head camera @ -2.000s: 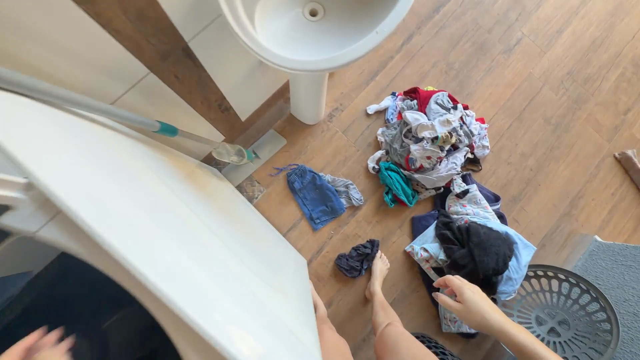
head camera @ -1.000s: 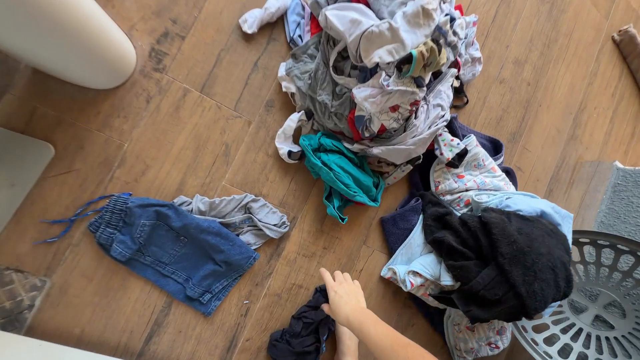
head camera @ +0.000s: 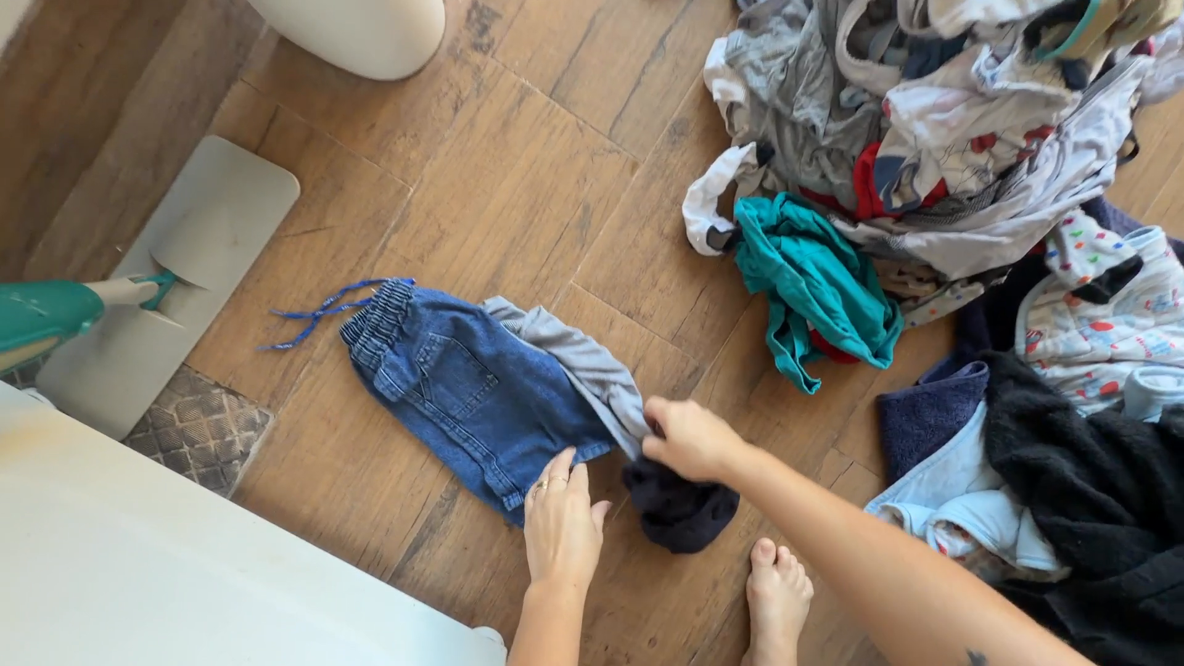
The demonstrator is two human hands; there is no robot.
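Blue denim shorts (head camera: pixel 462 379) with an elastic waist and a blue drawstring lie on the wooden-look floor. My left hand (head camera: pixel 562 509) rests with its fingers at their lower hem. A grey cloth garment (head camera: pixel 583 356) lies partly under the shorts. My right hand (head camera: pixel 684 439) has its fingers closed at the end of the grey garment, right above a dark bunched garment (head camera: pixel 680 509); which of the two it pinches is hard to tell. A teal garment (head camera: pixel 814 277) lies up and to the right, at the edge of a big heap of clothes (head camera: pixel 971 120).
Patterned cloths (head camera: pixel 1110 314) and a black fuzzy garment (head camera: pixel 1082 490) are piled at the right. My bare foot (head camera: pixel 777 592) stands below the dark garment. A white appliance panel (head camera: pixel 166 555) fills the lower left, beside a flat mop (head camera: pixel 176 277). A white pedestal (head camera: pixel 361 32) stands at the top.
My right hand has moved from the dark garment's upper side to the end of the grey garment. My left hand has come into view at the shorts. The view has shifted.
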